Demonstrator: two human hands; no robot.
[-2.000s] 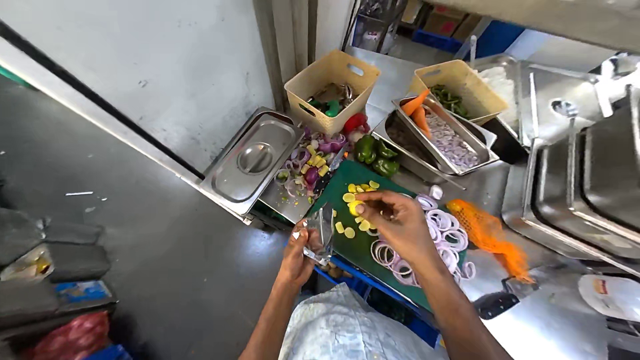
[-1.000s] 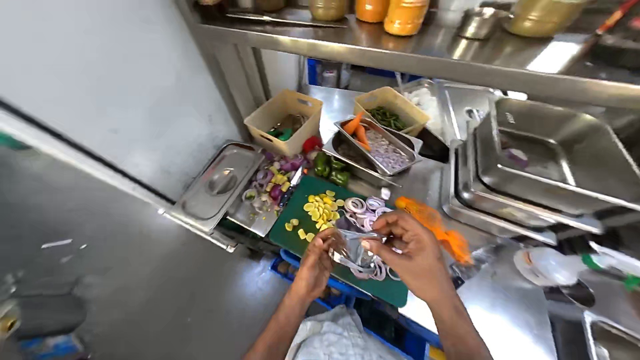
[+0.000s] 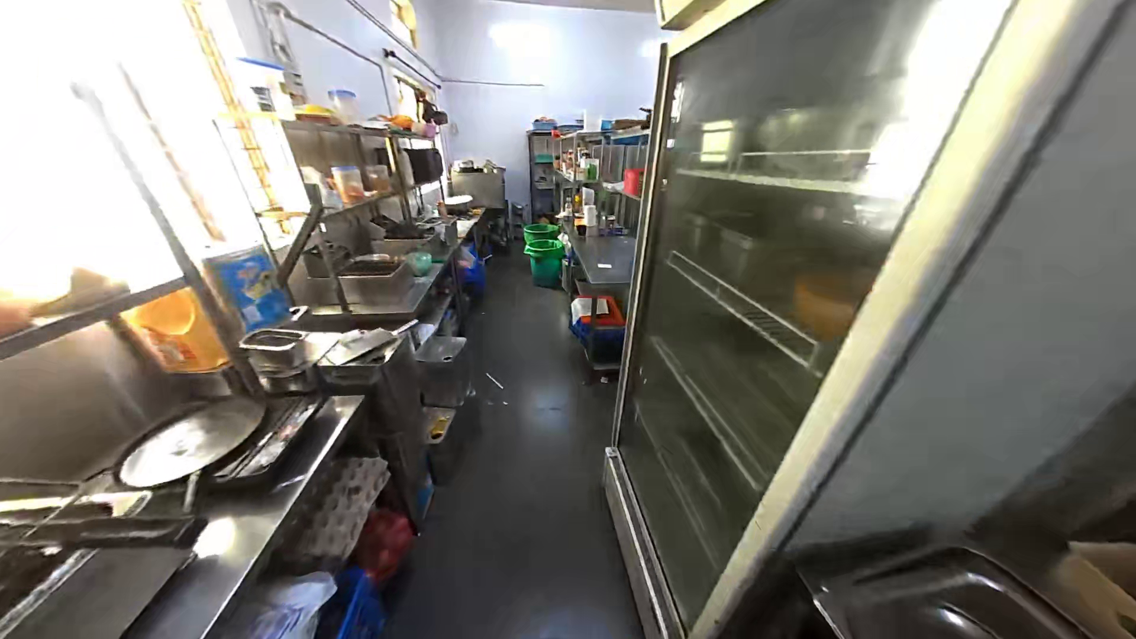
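Observation:
Neither my left hand nor my right hand shows in the head view now, so what they hold cannot be seen. A tall glass-door refrigerator (image 3: pixel 754 266) with wire shelves stands at the right. Part of a dark, shiny metal container (image 3: pixel 941 595) shows at the lower right corner. On the left, a round flat griddle pan (image 3: pixel 191 441) rests over a stove by a steel counter (image 3: pixel 302 470). Beyond it, small steel containers (image 3: pixel 275 348) stand on another worktop.
A dark floor aisle (image 3: pixel 532 461) runs between the left counters and the refrigerator. Green bins (image 3: pixel 544 262) stand farther along it. Low at left are a blue crate (image 3: pixel 359 603), a red mesh sack (image 3: pixel 384 543) and egg trays (image 3: pixel 342 510). A steel table (image 3: pixel 603 257) stands beyond the refrigerator.
The view has swung strongly from the cutting board to the aisle. Both hands, the clear plastic they held, the sliced onions and the lemon pieces are out of view.

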